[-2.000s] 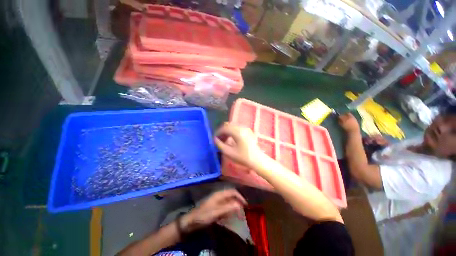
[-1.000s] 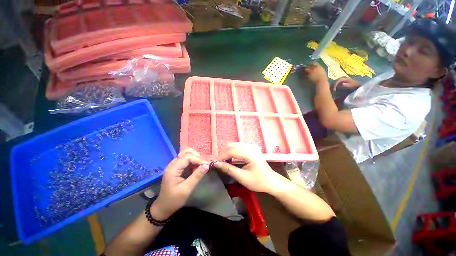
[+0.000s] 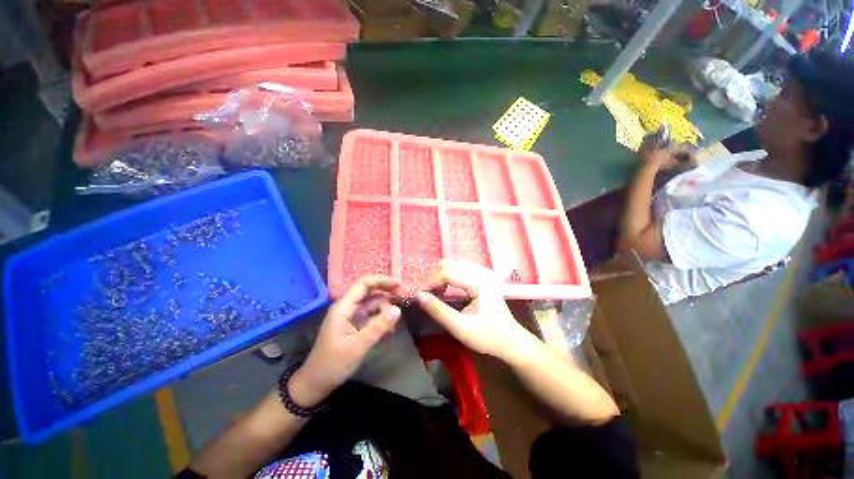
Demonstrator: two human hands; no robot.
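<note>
My left hand (image 3: 348, 335) and my right hand (image 3: 473, 309) are close together at the near edge of the pink compartment tray (image 3: 393, 202). Their fingertips are pinched around small dark metal parts (image 3: 408, 299); the exact shape is too small to tell. The tray has two rows of pockets. The left pockets look speckled with contents, and a few dark bits lie in a near pocket toward the right. The blue bin (image 3: 309, 271) on the left holds many loose small metal parts (image 3: 140, 309).
Stacked pink trays (image 3: 215, 58) and clear bags of parts (image 3: 154, 164) lie behind the bin. A yellow perforated card (image 3: 522, 123) lies beyond the tray. An open carton (image 3: 646, 365) and red stool (image 3: 459, 374) are below. A person (image 3: 730, 215) sits at right, near yellow pieces (image 3: 646, 105).
My left hand has come up from the lap to meet my right hand, which moved off the tray's left side to its near edge. The neighbour's hands moved to the yellow pieces.
</note>
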